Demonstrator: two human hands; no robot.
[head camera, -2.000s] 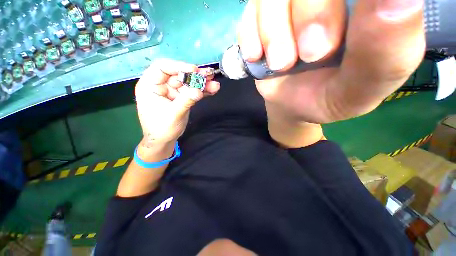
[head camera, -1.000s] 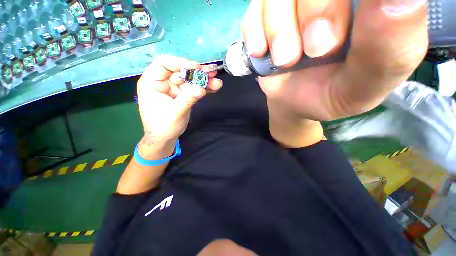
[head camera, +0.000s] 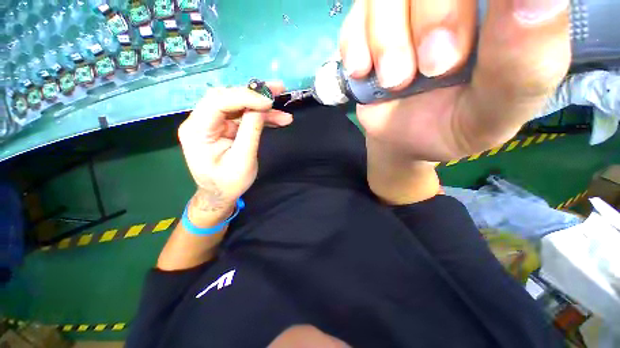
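Note:
My left hand (head camera: 224, 129), with a blue band at the wrist, pinches a small dark watch module (head camera: 260, 88) between thumb and fingers over the bench edge. The module is tilted, and its green face is mostly out of sight. My right hand (head camera: 455, 81), large in view, is closed around a grey electric screwdriver (head camera: 408, 92) with a pale nose. The thin screwdriver bit (head camera: 299, 93) points left toward the module. Whether bit and module touch is hard to tell.
A clear blister tray (head camera: 129, 71) with rows of green-faced modules lies on the green bench (head camera: 272, 41) at upper left. Small screws (head camera: 286, 19) are scattered there. At right are a pale sleeve (head camera: 591, 95), clear plastic, a white box (head camera: 588, 251) and cardboard.
The module has turned in my left fingers, from green face in view to edge-on. The driver has shifted slightly right. A blurred pale sleeve at right has moved back, and a white box has appeared there.

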